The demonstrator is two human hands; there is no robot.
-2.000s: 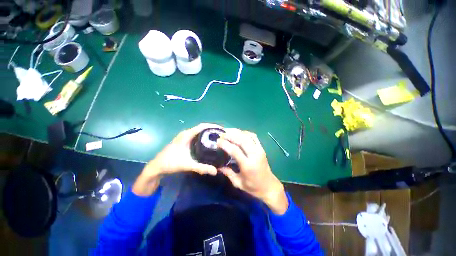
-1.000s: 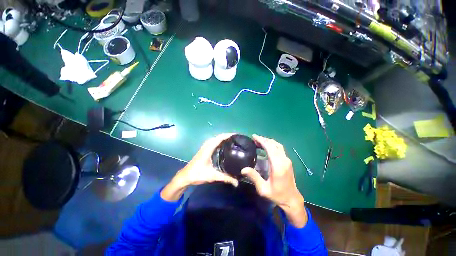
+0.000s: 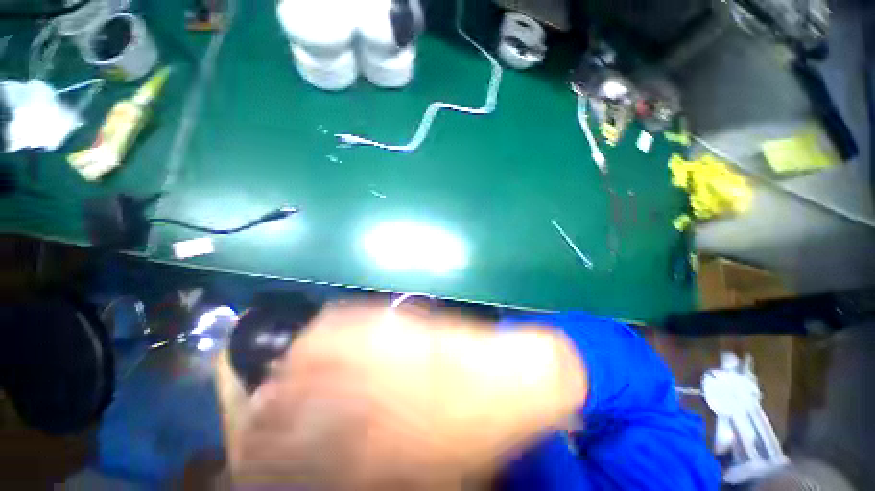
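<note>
A glossy black ball housing [image 3: 264, 340] is in front of me, past the bench's near edge, blurred and partly covered. My right hand [image 3: 403, 393] is large and blurred, reaching across from the right; its back hides its fingers and most of what lies under it. Whether it grips the ball is unclear. My left hand [image 3: 230, 408] shows only as a strip of skin against the ball's lower left side, and the rest is hidden. The two seem to be together at the ball.
Green mat [image 3: 480, 201] with two white cameras [image 3: 331, 43] at the back, white cable [image 3: 422, 129], glue tube [image 3: 120, 129], black cord [image 3: 225, 228], slim rod [image 3: 573, 244], opened ball parts [image 3: 614, 101] and yellow scraps [image 3: 710, 187]. A white camera [image 3: 734, 408] is lower right; a black stool [image 3: 48, 360] left.
The ball and hands have moved left and off the mat edge, towards me. My right hand has swung across in front and now covers much of the ball. The view has also shifted.
</note>
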